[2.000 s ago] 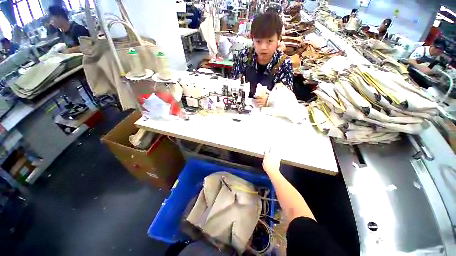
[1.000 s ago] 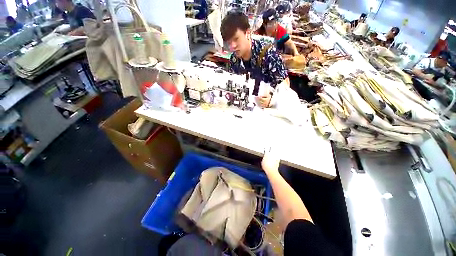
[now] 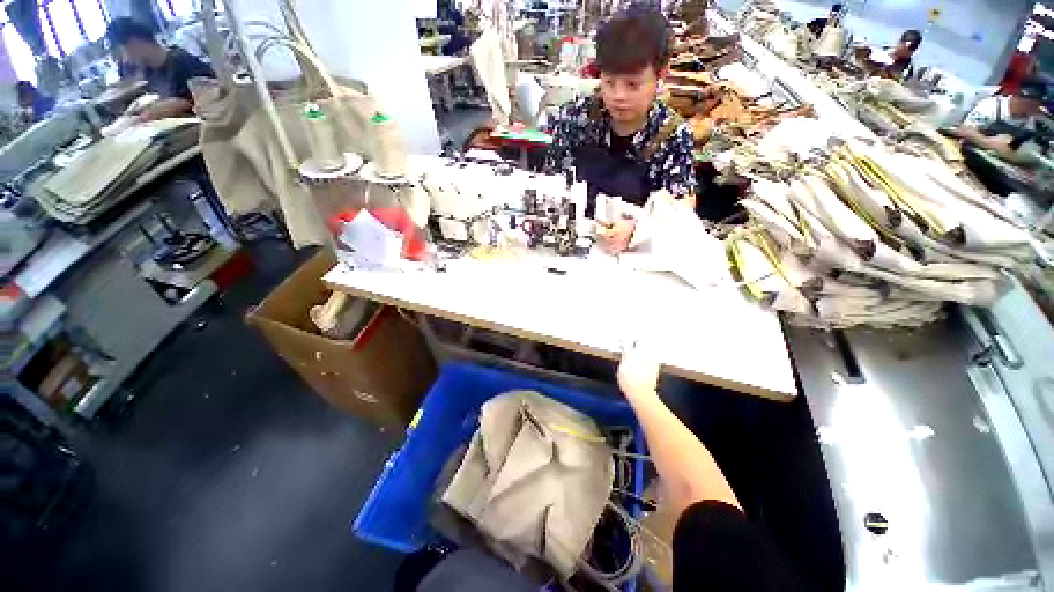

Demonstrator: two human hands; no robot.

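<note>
My right hand (image 3: 638,368) is at the front edge of the white sewing table (image 3: 497,295), with its fingertips over the top. Glare washes out the fingers, so their grip is unclear. My left hand is not in view. Below the table, a blue plastic crate (image 3: 399,472) holds beige bags (image 3: 534,468) with looped handles, just left of my right forearm. The white sewing machine (image 3: 474,202) stands at the table's back. A person facing me has a hand beside pale material (image 3: 682,241) near the needle.
A brown cardboard box (image 3: 347,376) with pieces in it stands left of the crate. A large pile of pale bag pieces (image 3: 884,237) lies on the metal bench (image 3: 896,463) at right. Thread cones (image 3: 386,148) and a hanging beige bag (image 3: 249,145) are at left. Other people sit farther back.
The facing person's head has shifted and turned. A person in red seen behind a second ago is no longer visible. The view has shifted slightly; my right hand stays at the table edge.
</note>
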